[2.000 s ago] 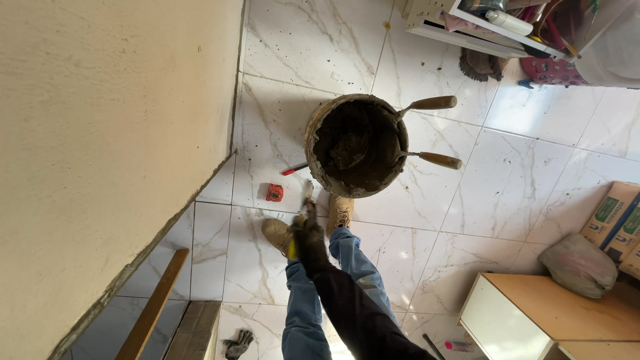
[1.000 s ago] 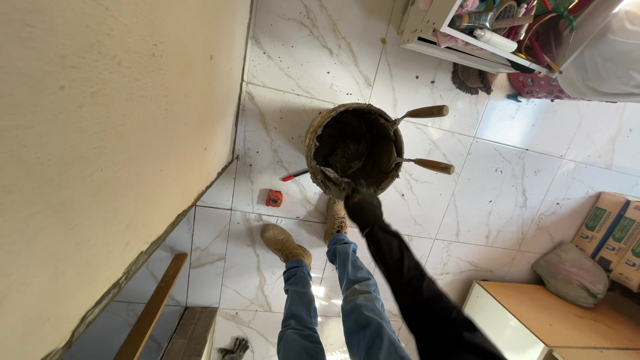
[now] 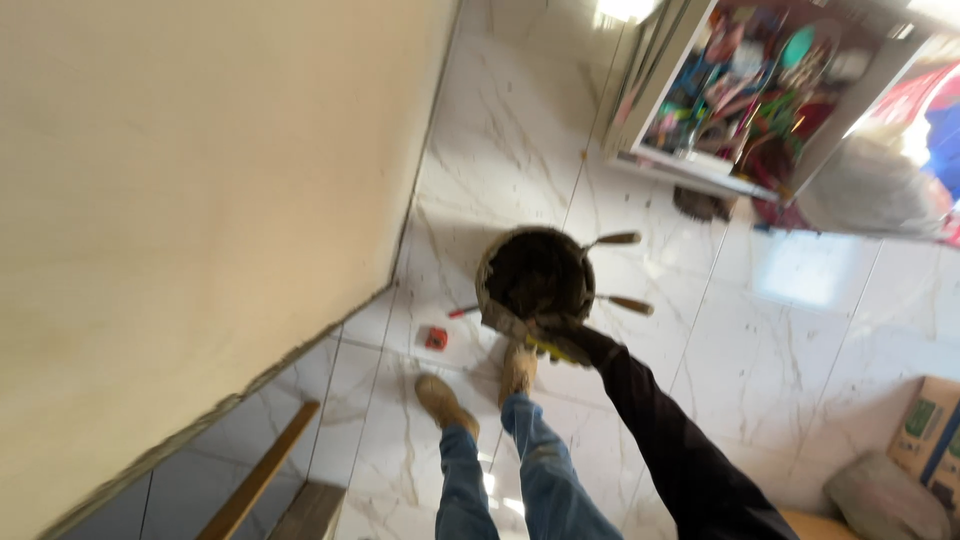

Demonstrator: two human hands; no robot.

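A round bucket of dark wet mortar stands on the tile floor, its rim crusted. At its near rim is my right hand in a dark glove, closed on a flat-bladed scraper; yellow shows under the fingers. The blade lies against or just over the rim; contact is hard to tell. Two wooden-handled trowels rest on the bucket's right side, one upper and one lower, their blades partly hidden. A red tape measure and a red-tipped tool lie left of the bucket. My left hand is out of view.
A cream wall runs along the left. My boots stand just below the bucket. A wooden bar is at lower left. An open drawer of clutter stands at upper right, with a sack and cardboard boxes at lower right.
My right hand was over my boots with the tool two seconds ago, then reached the bucket's near rim. The tool's blade now shows left of the hand at that rim. The view has shifted.
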